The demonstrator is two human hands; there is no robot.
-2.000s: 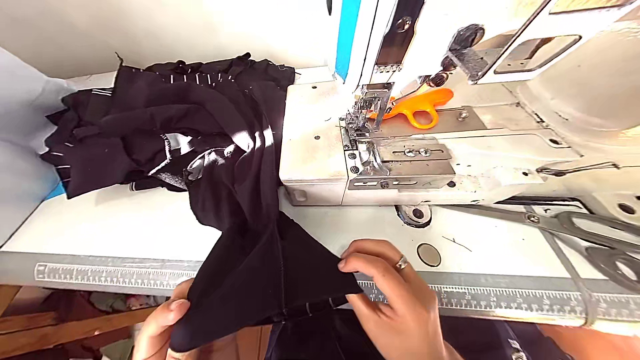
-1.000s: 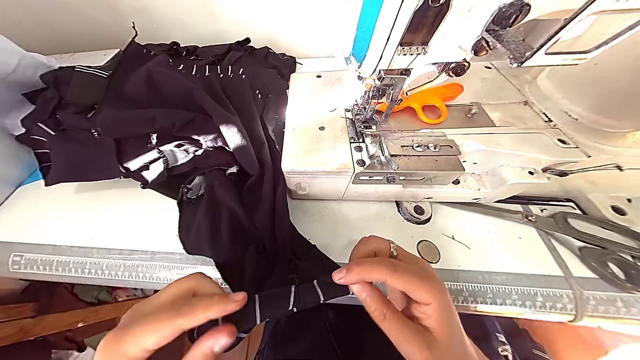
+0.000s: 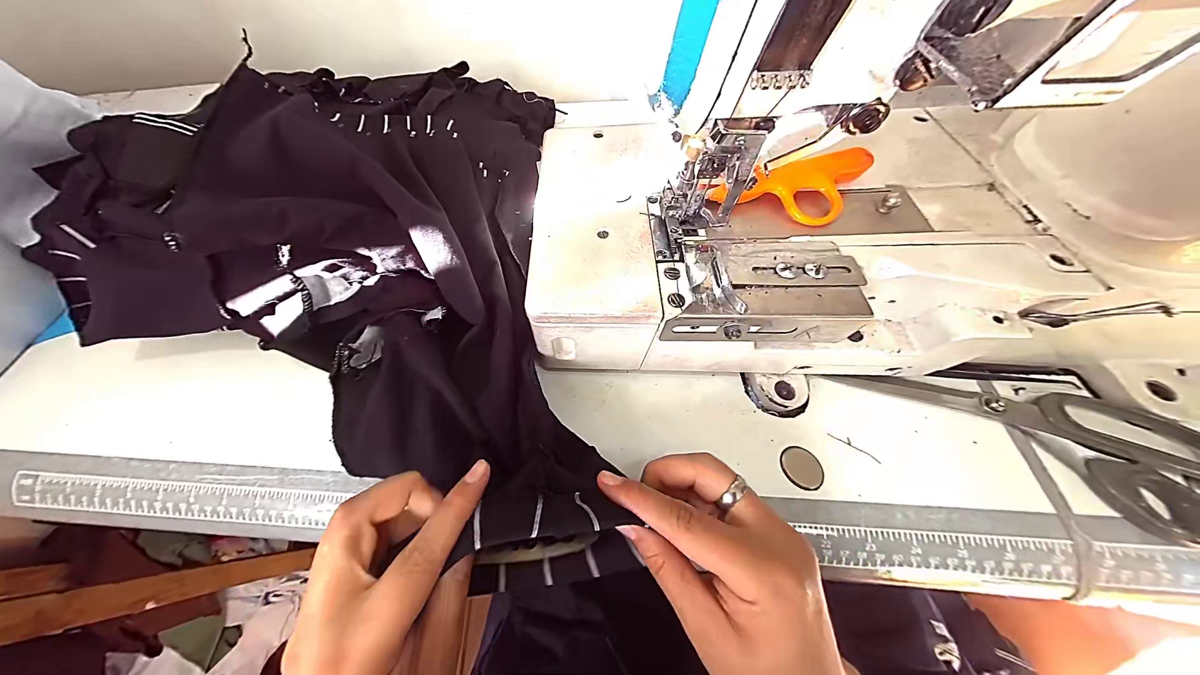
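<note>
Dark fabric (image 3: pixel 450 309) lies bunched across the table left of the sewing machine (image 3: pixel 600 244), its near end drawn down to the table's front edge. My left hand (image 3: pixel 394 562) pinches this end on the left, where white stitches cross a folded band. On the right, my right hand (image 3: pixel 712 553), with a ring on one finger, holds the same band between thumb and forefinger. Between the hands the band's edge parts a little, and a second stitched layer shows below it. The machine's needle and presser foot stand above and to the right, apart from the fabric.
Orange-handled thread snips (image 3: pixel 811 187) lie on the machine bed behind the needle area. Large dark-handled scissors (image 3: pixel 1078 422) rest at the right. A ruler strip (image 3: pixel 187 492) runs along the table's front edge. Cloth pieces (image 3: pixel 234 619) and wooden bars (image 3: pixel 159 591) are below left.
Two seconds ago a wide panel hung between my hands; now they hold a narrow stitched band. My left hand has come up and to the right, nearer the right hand.
</note>
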